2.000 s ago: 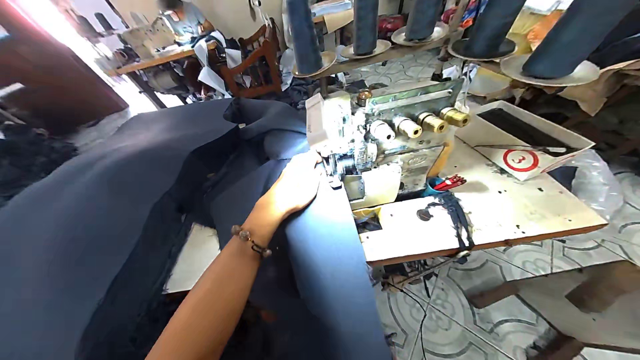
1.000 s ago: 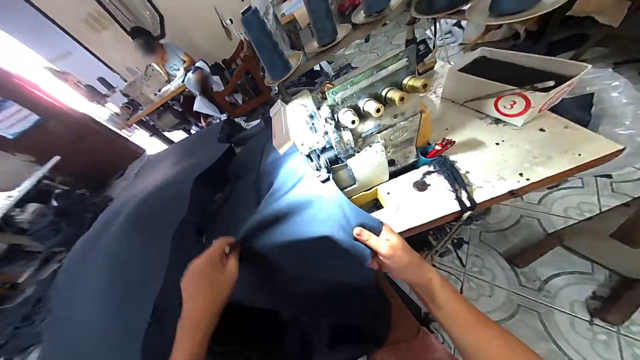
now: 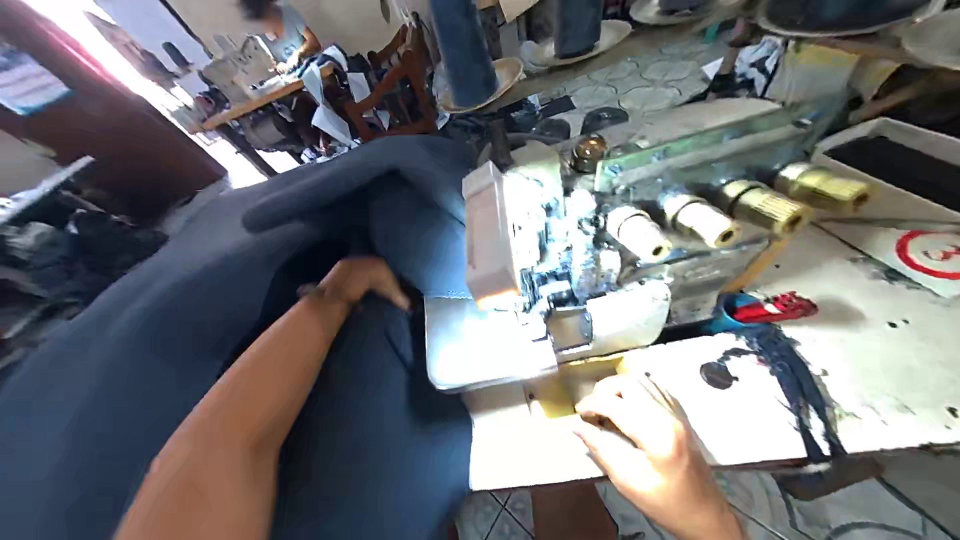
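Note:
Dark blue fabric (image 3: pixel 187 300) lies in a large heap left of an overlock sewing machine (image 3: pixel 570 247), and one part of it reaches the machine's back left side. My left hand (image 3: pixel 364 285) rests on the fabric just left of the bare metal cloth plate (image 3: pixel 472 345); whether its fingers pinch a fold cannot be told. In front of the machine, my right hand (image 3: pixel 637 435) is over the white tabletop, near a yellow part (image 3: pixel 555 394) under the plate. Its fingers are bent, and whether something small is between them is not clear.
Right of the machine are a blue cup (image 3: pixel 726 311) with a red-handled tool, dark thread scraps (image 3: pixel 795 382) and a white box (image 3: pixel 926 247). Thread cones (image 3: pixel 465 60) stand behind. A person (image 3: pixel 289 37) sits at another table (image 3: pixel 262 96) at the back left.
The fabric that both hands spread in front of the machine has moved left, off the cloth plate. My right hand has let go of it. The view has moved closer to the machine.

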